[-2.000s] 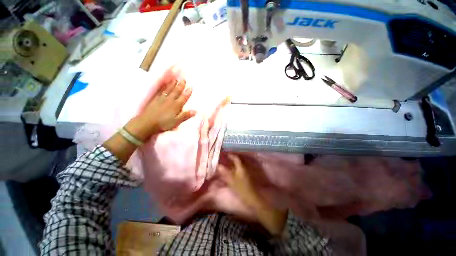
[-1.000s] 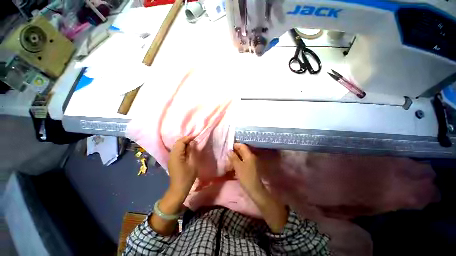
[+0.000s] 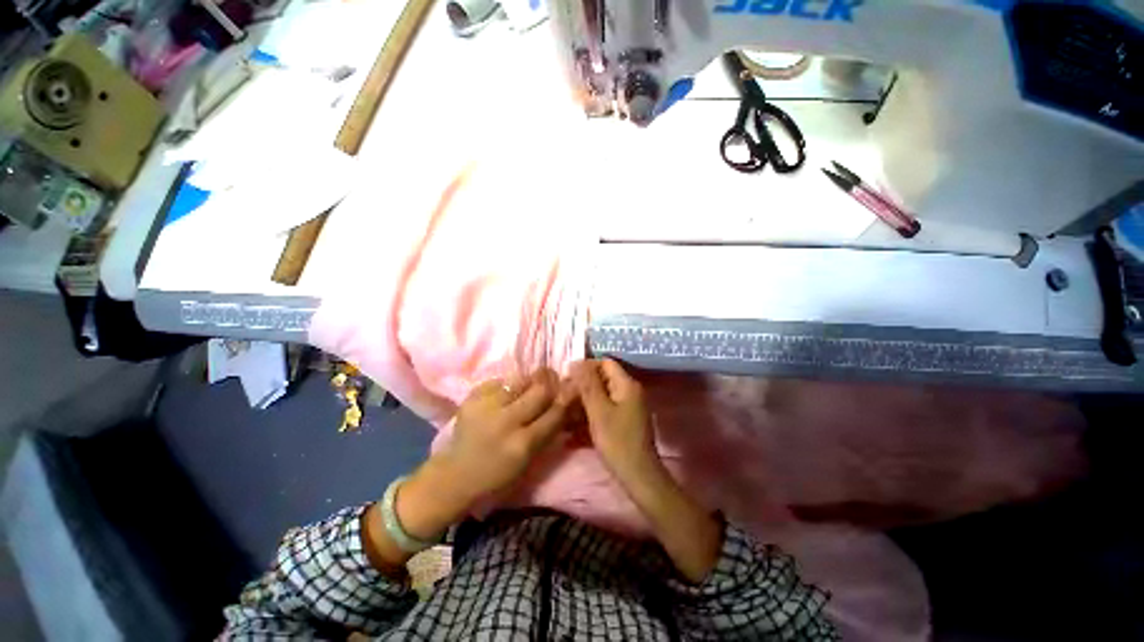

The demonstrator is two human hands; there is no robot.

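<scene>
Thin pink fabric [image 3: 439, 289] lies in soft folds on the table left of centre and hangs over the front edge into the lap and to the right. My left hand [image 3: 502, 426] pinches the fabric's folded edge just below the table edge. My right hand [image 3: 615, 408] pinches the same edge right beside it, fingertips nearly touching. The edge runs up from my fingers toward the sewing machine's needle area [image 3: 621, 94], where glare hides the fabric's far end.
Black scissors [image 3: 762, 136] and pink snips [image 3: 872, 198] lie under the machine arm [image 3: 953, 126]. A grey measuring scale [image 3: 815, 349] runs along the front edge. A wooden ruler [image 3: 383, 78] is partly covered at left. A beige machine [image 3: 78, 110] stands far left.
My left hand has come off the fabric on the tabletop, down to the front edge, and then right, close to my right hand. The fabric's folds by the fingers are now gathered closer together.
</scene>
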